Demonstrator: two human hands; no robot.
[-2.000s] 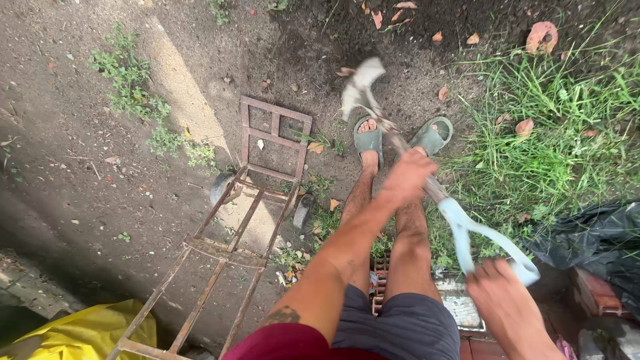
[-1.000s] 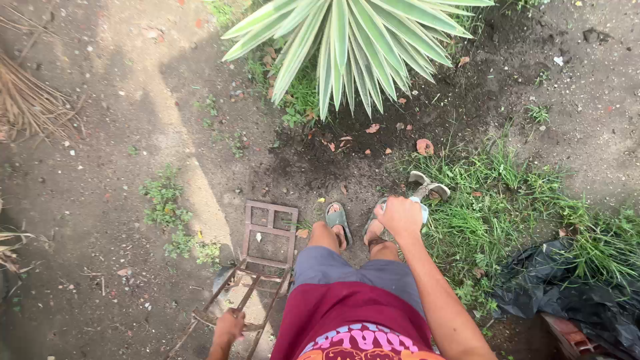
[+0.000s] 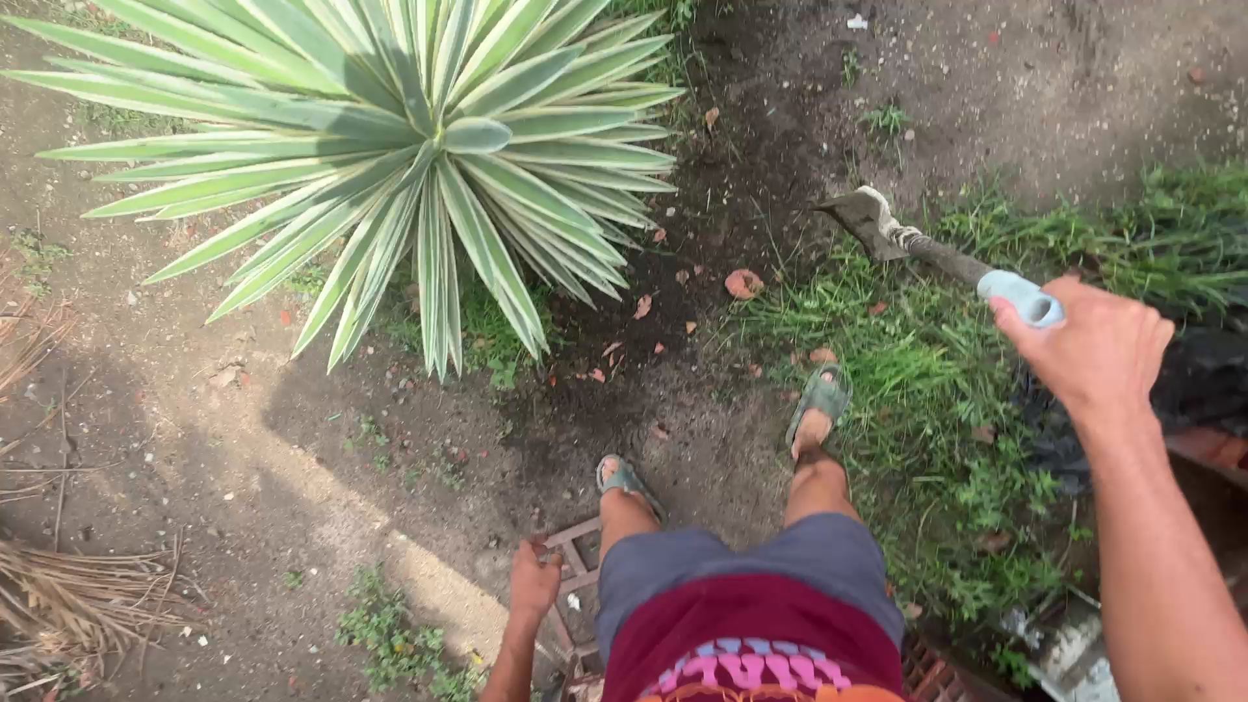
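Observation:
My right hand (image 3: 1102, 341) grips the pale blue D-shaped handle (image 3: 1019, 295) of a shovel. The shovel's shaft (image 3: 941, 258) runs up and left from it to a dirty metal blade (image 3: 863, 222), over the edge of the grass. My left hand (image 3: 535, 580) hangs low, left of my legs, with its fingers curled and nothing plainly in it. Just beside and beneath it lies the upper end of a rusty metal frame (image 3: 582, 580), partly hidden by my leg and shirt. Whether the hand touches the frame cannot be told.
A large variegated agave-like plant (image 3: 434, 146) with pointed leaves spreads at upper left. Grass (image 3: 897, 361) grows on the right, near black plastic sheeting (image 3: 1185, 375). Dry palm fronds (image 3: 78, 595) lie at lower left. Fallen leaves (image 3: 743, 284) and weeds (image 3: 395, 629) dot the dirt.
Earlier both hands were at the shovel; now only my right hand holds it, out to the right. My left hand has left the metal frame's rail. My feet stand farther apart, and the view has shifted.

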